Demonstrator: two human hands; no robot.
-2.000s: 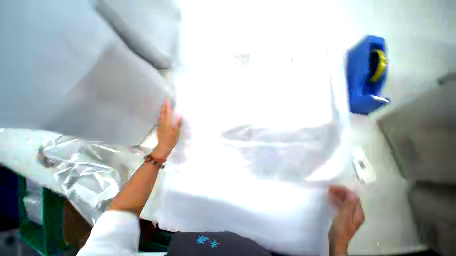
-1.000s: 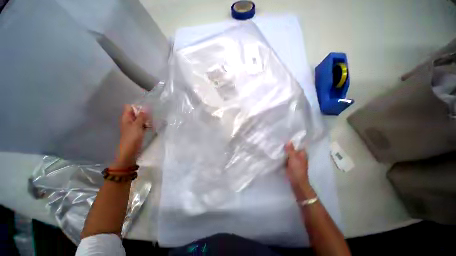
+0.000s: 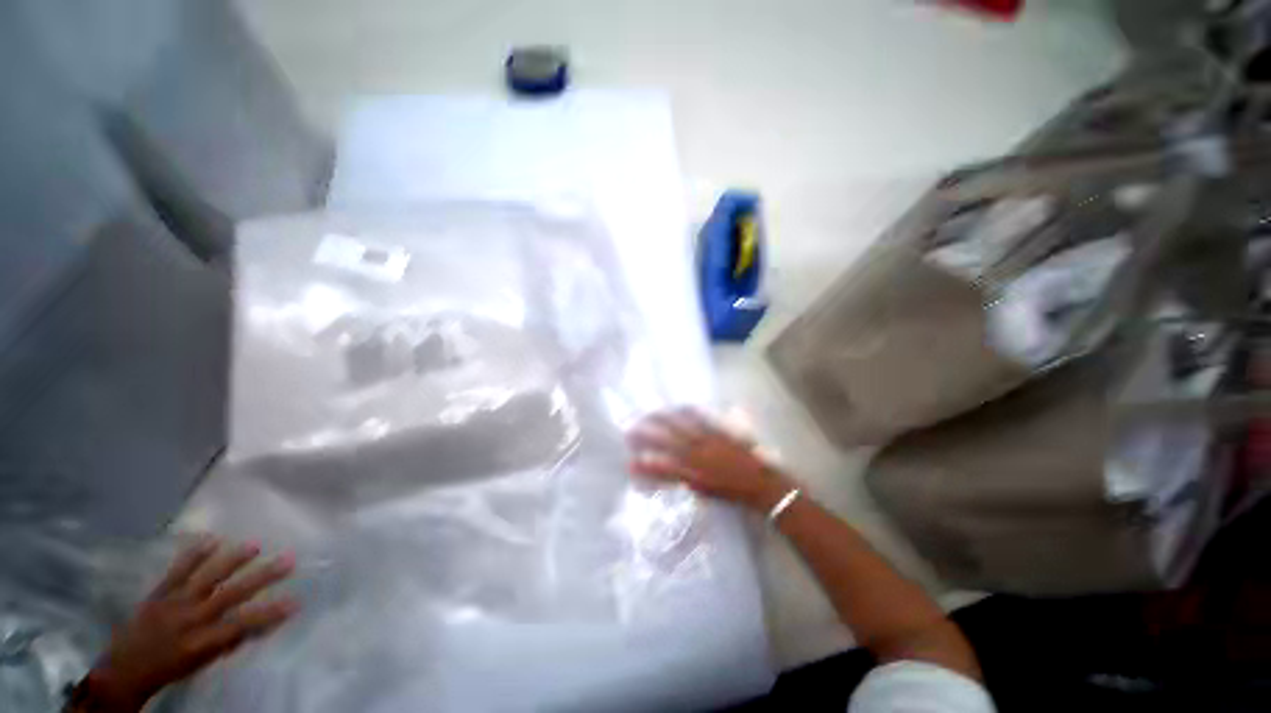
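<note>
A clear polybag (image 3: 432,376) lies flat on the white paper sheets (image 3: 697,613). A white label with black print (image 3: 363,256) shows near its top left, and printed text shows below that. My left hand (image 3: 209,613) is at the bottom left, palm down with fingers spread, at the bag's lower left edge. My right hand (image 3: 704,457) lies on the bag's right side, palm down, fingers extended and holding nothing. The picture is blurred.
A blue tape dispenser (image 3: 729,268) stands right of the sheets. A dark blue tape roll (image 3: 537,70) lies beyond them. Beige-taupe totes (image 3: 892,334) with stuffing stand at right. Large wrapped totes (image 3: 84,334) stand at left. A red tray edge (image 3: 992,6) shows at the top.
The polybag now lies flatter, with its label at top left. Both hands have let go of its film and spread their fingers. The view has shifted right, showing more totes.
</note>
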